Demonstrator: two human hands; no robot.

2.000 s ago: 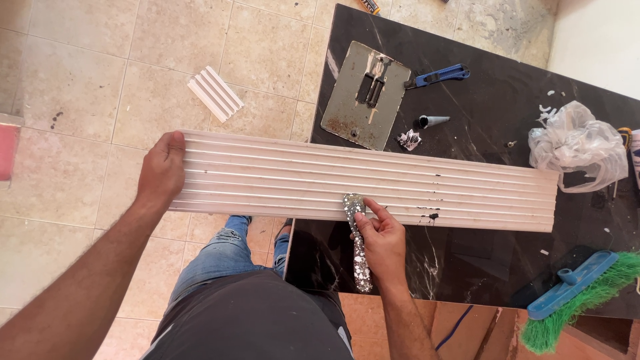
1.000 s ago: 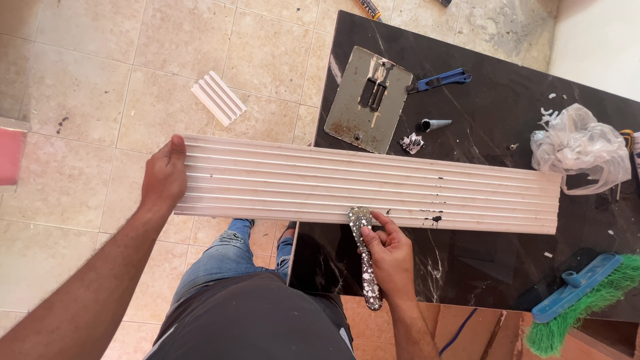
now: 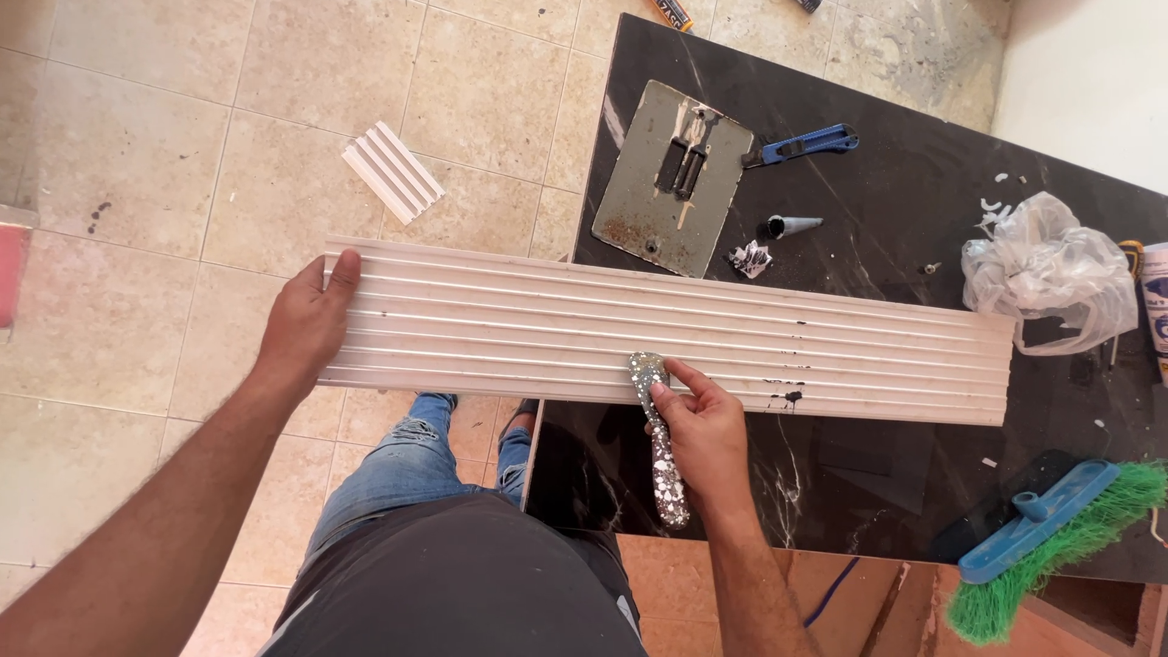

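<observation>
A long, pale ribbed panel lies across the black marbled tabletop, its left part jutting past the table's edge. My left hand grips the panel's left end, thumb on top. Dark spots mark the panel's right part, the largest near its lower edge. In my right hand is a paint-speckled tool, apparently a putty knife, its upper end over the panel's lower edge. A grey metal plate, a blue snap-off utility knife, a tapered nozzle and a crumpled foil piece lie beyond the panel.
A clear plastic bag sits at the table's right, beside a printed tube. A blue broom head with green bristles rests at the near right edge. A short ribbed offcut lies on the tiled floor.
The speckled tool in my right hand has shifted slightly right along the panel's lower edge and its tilt has changed. My left hand keeps its hold on the panel's left end.
</observation>
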